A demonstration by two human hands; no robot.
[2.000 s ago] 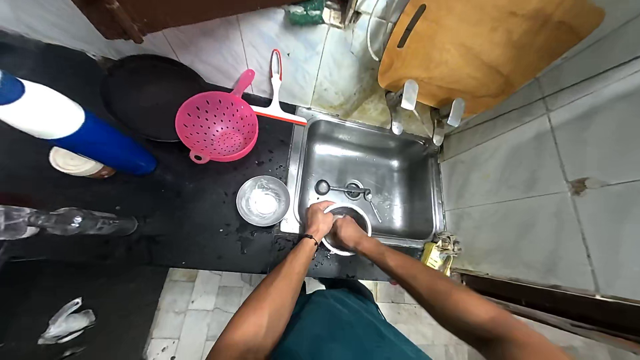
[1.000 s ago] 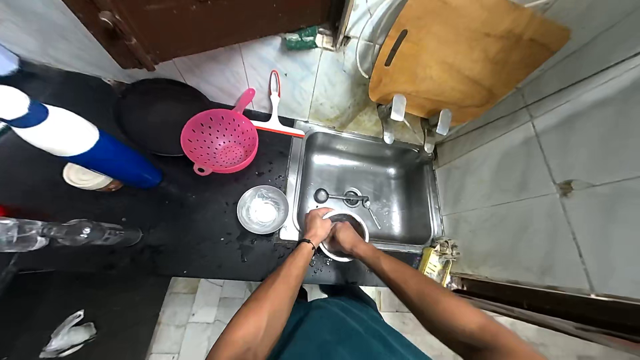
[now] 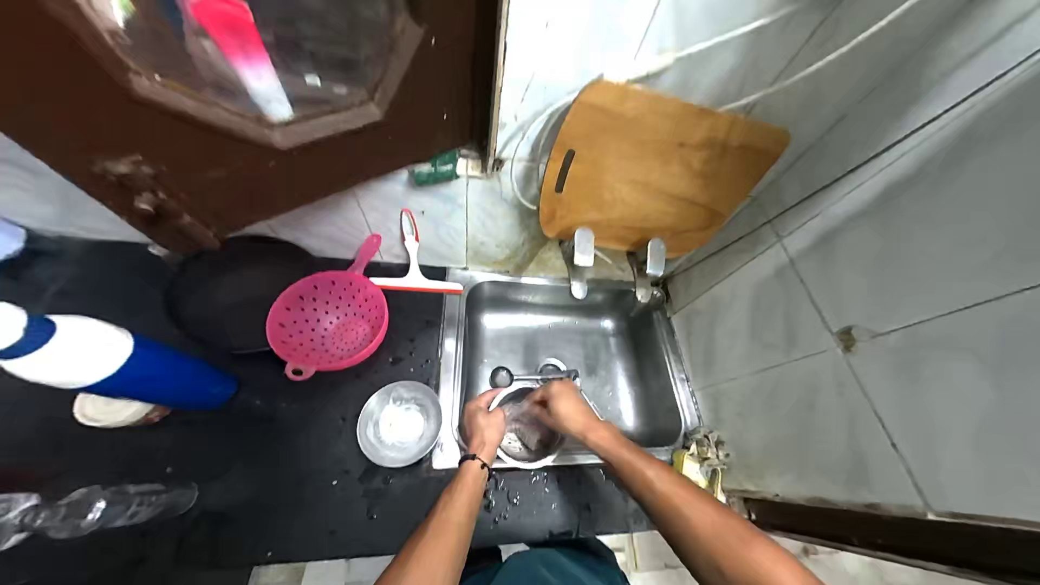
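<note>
A white-rimmed round bowl or pot (image 3: 528, 463) rests at the near edge of the stainless steel sink (image 3: 626, 366). My left hand (image 3: 483, 421) grips its left rim. My right hand (image 3: 563, 409) is at its upper right side, with the fingers inside over a blurred greyish thing; whether they hold it is unclear. Behind the bowl a ladle-like utensil (image 3: 502, 377) lies in the sink by the drain. A metal bowl (image 3: 399, 424) with whitish residue stands on the black counter to the left.
On the counter are a pink colander (image 3: 327, 321), a squeegee (image 3: 416, 283), a black pan (image 3: 236, 292), a blue-and-white bottle-like object (image 3: 154, 370) and a clear plastic bottle (image 3: 106, 510). A wooden cutting board (image 3: 650, 171) leans behind two taps (image 3: 582, 260). A yellow packet (image 3: 691, 471) sits by the sink's right corner.
My right hand has shifted up towards the bowl's far right rim, showing more of its inside. My left hand stays at the left rim. The view has tilted up.
</note>
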